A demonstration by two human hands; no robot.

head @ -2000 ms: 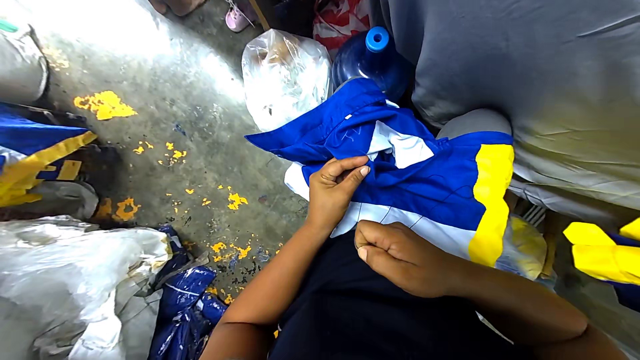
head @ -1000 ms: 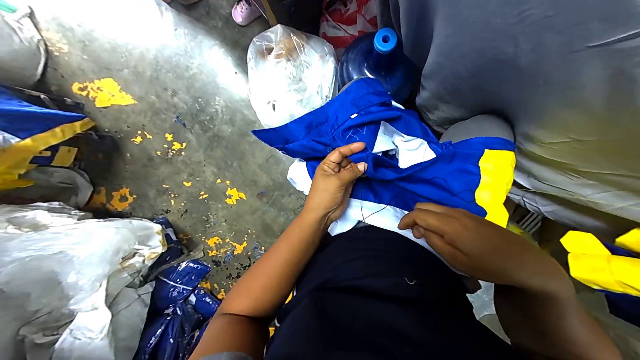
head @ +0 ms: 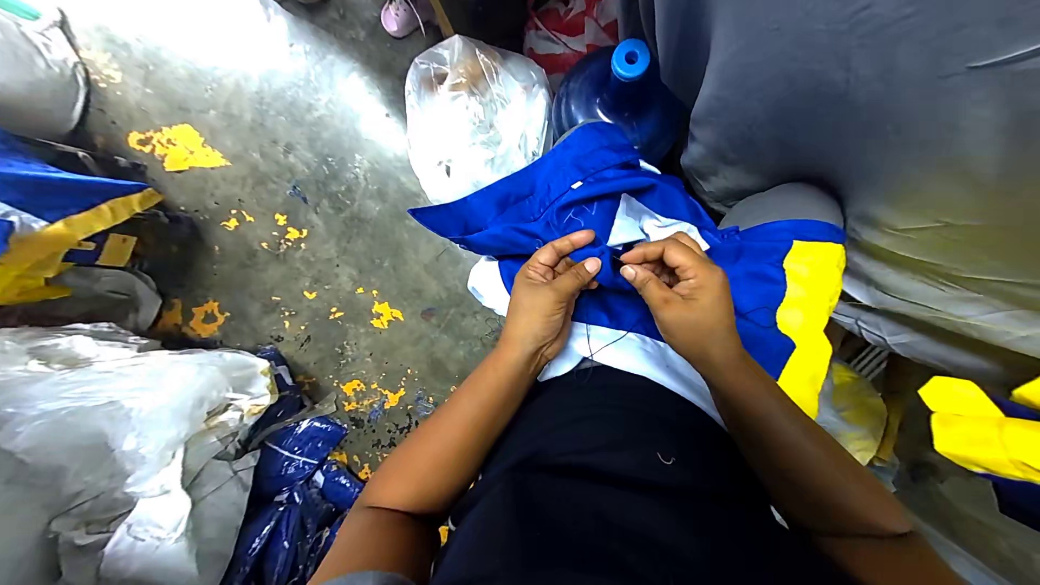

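Note:
A blue, white and yellow cloth garment [head: 731, 268] lies bunched across my lap. My left hand [head: 554, 288] is over its blue part, thumb and index finger close together; whether they pinch thread or cloth is too small to tell. Just to the right, my right hand [head: 682, 288] has its thumb and fingertips pinched on what looks like a thin dark thread [head: 619, 258]. The two sets of fingertips are near each other, with a narrow gap between them. Loose dark threads trail over the garment's white edge [head: 626, 345] below the hands.
Beyond the garment stand a clear plastic bag [head: 475, 122] and a blue water jug [head: 609, 97]. Grey cloth [head: 877, 106] hangs at the right. Plastic sheeting [head: 122, 439] lies at lower left, blue and yellow cloth [head: 65, 211] above it. Yellow paint patches mark the concrete floor [head: 325, 211].
My right hand has moved up from the garment's lower white edge to beside my left hand. My left hand has stayed over the blue cloth.

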